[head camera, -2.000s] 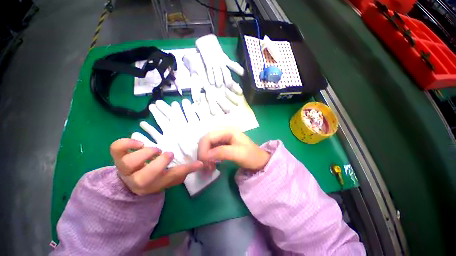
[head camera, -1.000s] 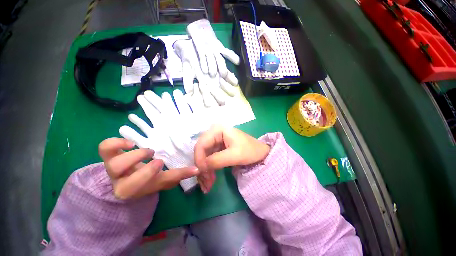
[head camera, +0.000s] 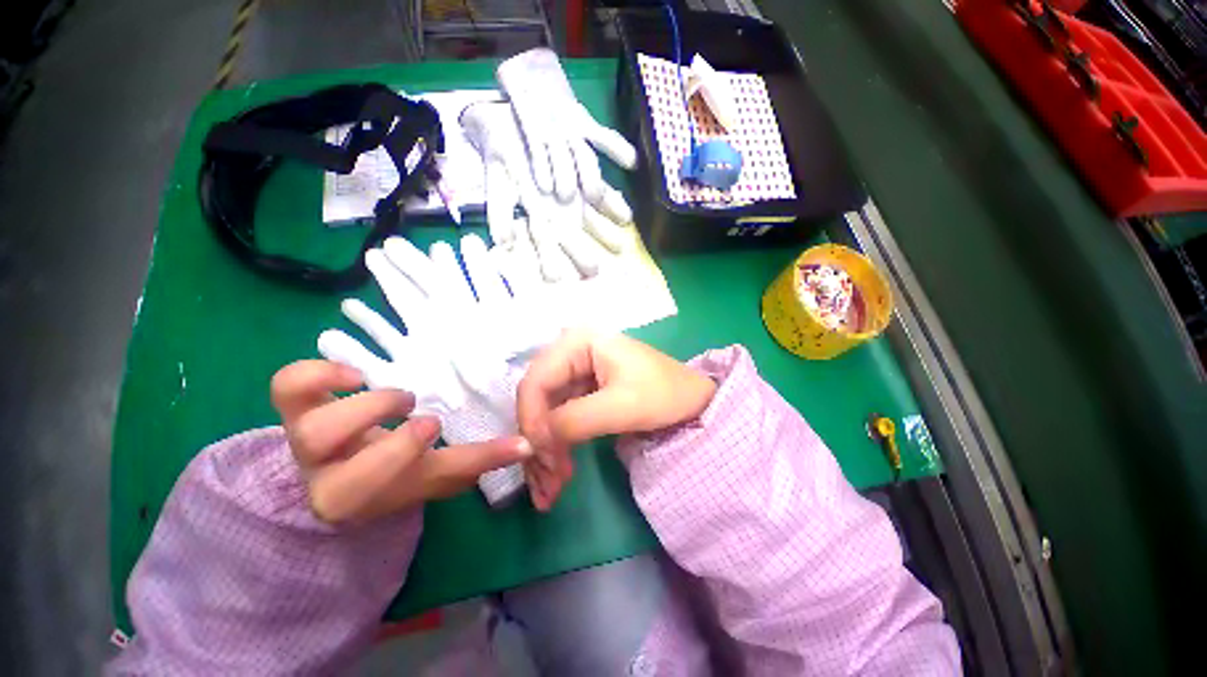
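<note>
My left hand (head camera: 377, 443) is bare, held over the near part of the bench with its fingers apart and its index fingertip touching the right hand's fingers. My right hand (head camera: 602, 397) is bare, with thumb and fingers bent together at that fingertip. Nothing can be made out between them. White gloves (head camera: 430, 318) lie spread under and beyond the hands, with more gloves (head camera: 549, 146) behind them. A pale yellow sheet (head camera: 649, 298) shows under the gloves. The gloves' near cuffs are partly hidden by my hands.
A black head strap (head camera: 238, 258) lies at left over a white printed paper (head camera: 347, 199). A black tray (head camera: 827, 165) holds a label sheet (head camera: 765, 126) and blue item (head camera: 716, 165). A yellow tub (head camera: 801, 324) and yellow key-like item (head camera: 887, 440) sit right, beside the green conveyor (head camera: 980, 265).
The camera view has shifted, so the bench sits slightly higher and further left than in the oldest frame. My hands keep nearly the same pose, fingertips still together.
</note>
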